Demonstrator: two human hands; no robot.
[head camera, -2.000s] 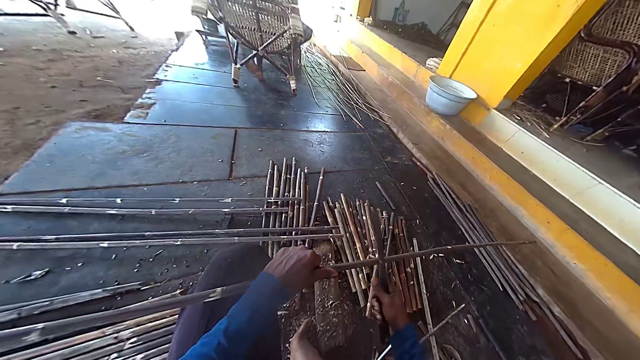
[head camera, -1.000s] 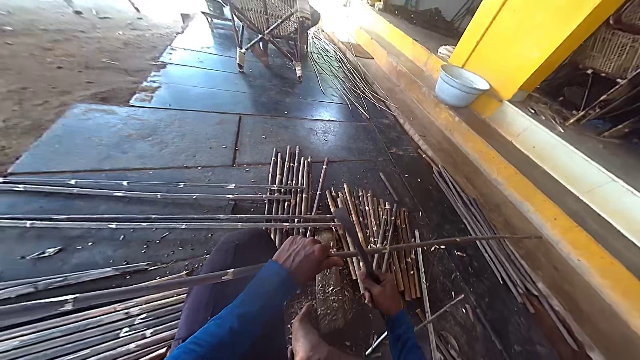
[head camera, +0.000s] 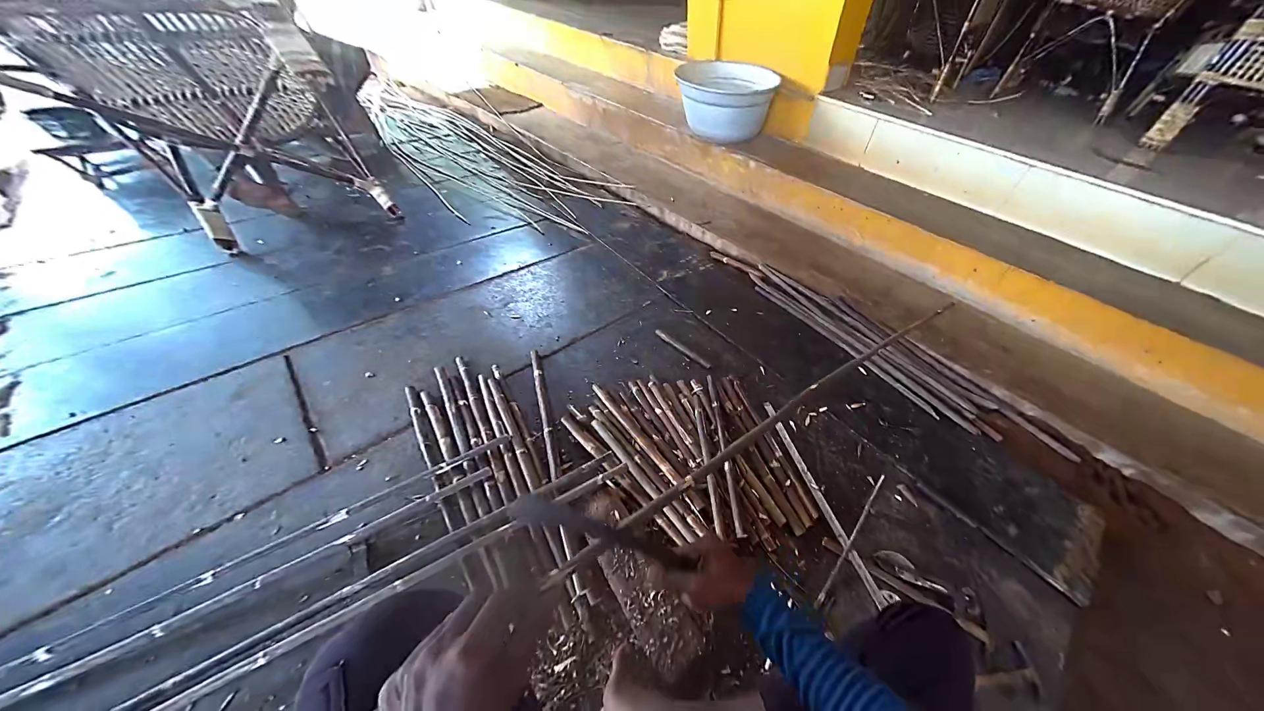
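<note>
My right hand (head camera: 719, 575) grips the handle of a blade tool (head camera: 602, 530), whose blade points left and is blurred. A long thin cane pole (head camera: 750, 434) runs diagonally from beside my left hand (head camera: 494, 632) toward the step, passing by the blade. My left hand is blurred at the pole's near end, and its fingers cannot be made out well. Short cut cane pieces (head camera: 662, 444) lie in a pile just beyond my right hand. Another row of short pieces (head camera: 494, 425) lies left of it, with long poles (head camera: 296, 583) reaching over its near part.
Shavings (head camera: 642, 612) cover the floor around my bare foot. A bundle of canes (head camera: 869, 346) lies along the yellow-edged step (head camera: 948, 257). A light blue tub (head camera: 728, 99) stands on the step. A woven cane chair (head camera: 188, 89) and thin strips (head camera: 474, 148) are at the upper left.
The view has swung right. The long pole in front of me now slants more steeply upward. My left hand has shifted toward the pole's near end, and the blade now points left.
</note>
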